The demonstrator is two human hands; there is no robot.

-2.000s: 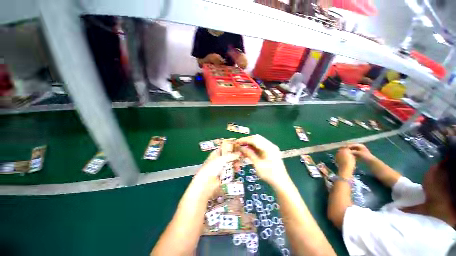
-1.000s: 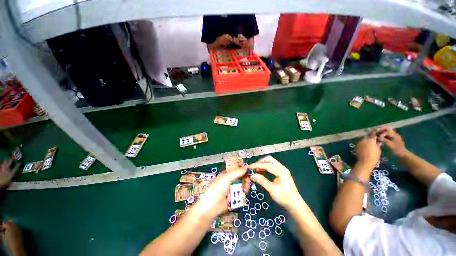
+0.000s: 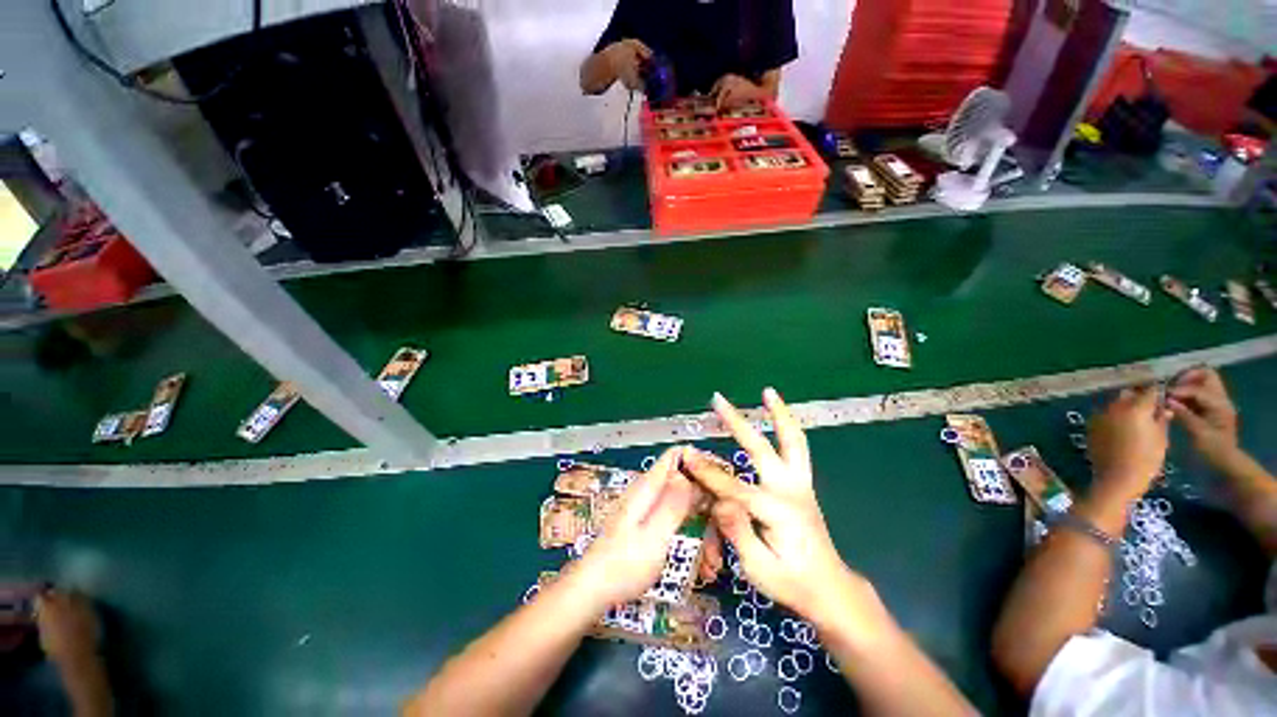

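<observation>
My left hand [image 3: 637,539] holds a phone board unit [image 3: 678,567] over the near bench; its white dotted keypad end shows below the fingers. My right hand [image 3: 784,539] meets it at the unit's upper end, with thumb and a finger on it and two fingers raised and spread. The hands hide the unit's top end, and I cannot tell if a ring is between the fingertips. A pile of brown and white units [image 3: 567,521] lies under and left of my hands. Many loose white rings [image 3: 748,664] lie to the right.
A green conveyor belt [image 3: 756,301] with spaced units runs beyond the pale metal rail [image 3: 560,437]. A red tray [image 3: 738,203] stands opposite, before a person in dark clothes. A neighbour's hands [image 3: 1134,434] work at right; another hand [image 3: 70,630] is at left. A slanted post [image 3: 238,280] stands left.
The view has shifted, so the scene sits differently in frame. Two fingers of my right hand are now raised and spread. The person opposite has lifted a hand with a dark tool.
</observation>
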